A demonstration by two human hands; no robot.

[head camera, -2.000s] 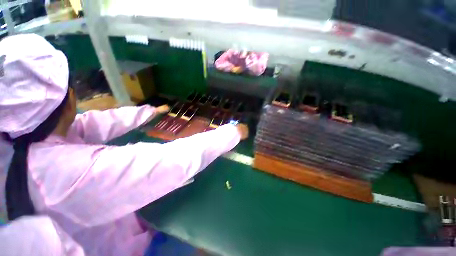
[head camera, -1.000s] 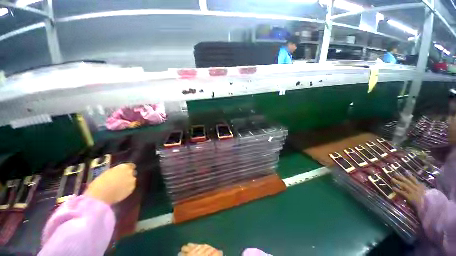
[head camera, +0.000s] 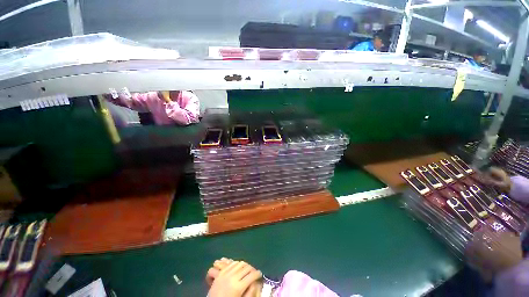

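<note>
My hands (head camera: 235, 279) are together at the bottom edge, low in the centre, partly cut off. A pink sleeve (head camera: 304, 284) lies to their right. The fingers overlap, so I cannot clearly separate left from right, and no object shows in them. In front stands a tall stack of clear blister trays (head camera: 267, 174), with three closed phones with gold rims and dark windows (head camera: 240, 134) on top. The stack rests on a reddish-brown wooden board (head camera: 272, 212). My hands are apart from it.
Another brown board (head camera: 116, 214) lies left. Phones (head camera: 28, 246) and white cards (head camera: 60, 277) are at the lower left. At right, another person's blurred hand (head camera: 493, 252) is by trays of phones (head camera: 461, 212). A white shelf (head camera: 174, 75) crosses above; a person in pink (head camera: 174, 107) sits behind.
The view has swung from the left-hand neighbour to the central stack. The neighbour's hand at left is gone, and the left phones now sit farther left, leaving the board uncovered. More of my hands shows.
</note>
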